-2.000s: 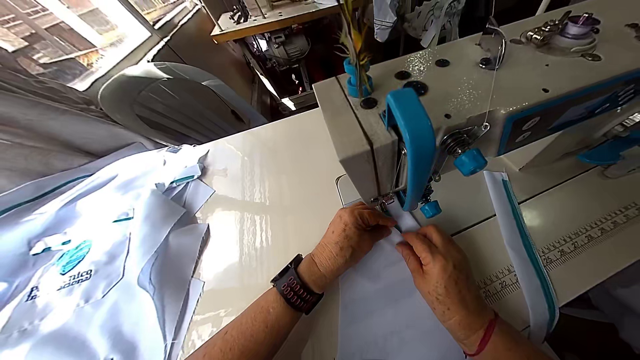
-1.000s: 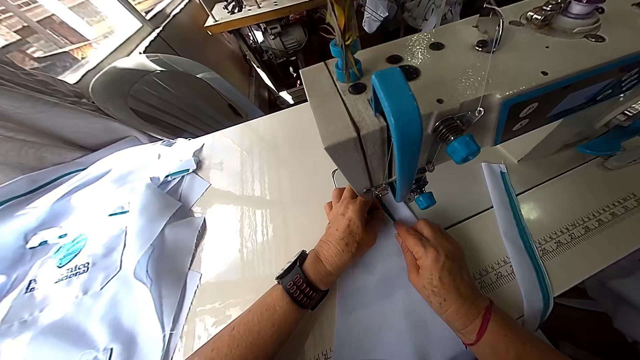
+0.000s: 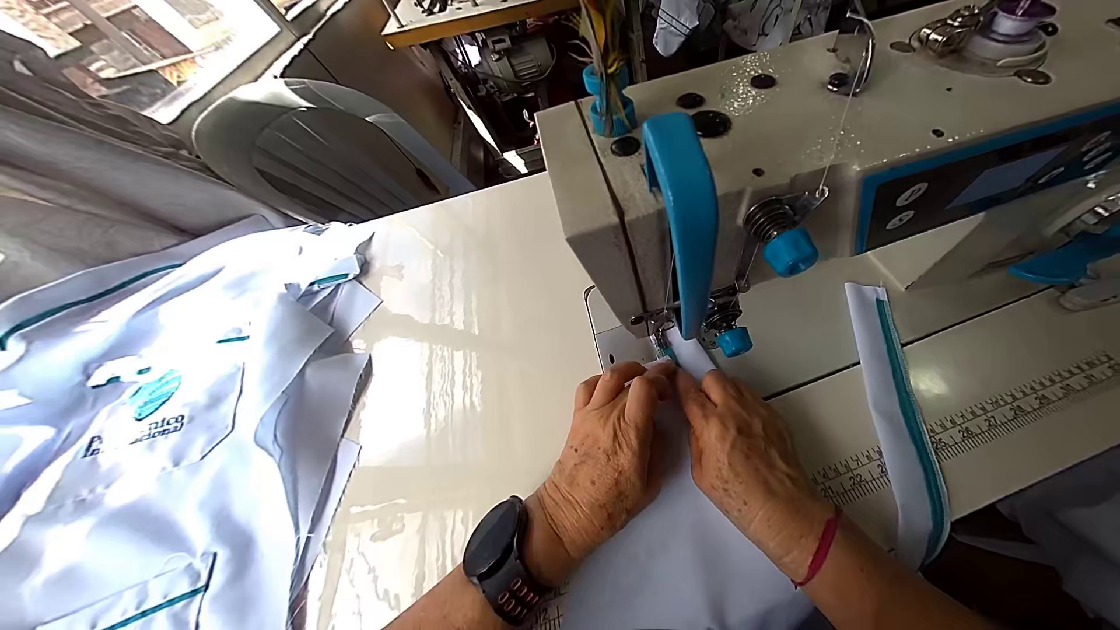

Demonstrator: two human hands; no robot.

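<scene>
My left hand [image 3: 612, 437], a dark watch on its wrist, pinches the edge of a light fabric panel [image 3: 682, 551] just in front of the presser foot [image 3: 662, 343] of a sewing machine [image 3: 595, 201]. Beside it my right hand [image 3: 744, 455] grips the same fabric's edge with its fingertips. The two hands nearly touch. A narrow part of the fabric runs under the machine's head, behind the blue guard [image 3: 687, 219]. My fingers partly hide the seam area.
A light garment with teal trim [image 3: 166, 490] lies on the table [image 3: 455, 350] at left. A teal-edged fabric strip [image 3: 897, 420] hangs over the table's front edge at right, across a printed ruler [image 3: 1024, 398]. A plastic chair [image 3: 306, 149] stands behind.
My left hand, whose fingers were up beside the presser foot a second ago, has drawn back toward me and sits closer to my right hand.
</scene>
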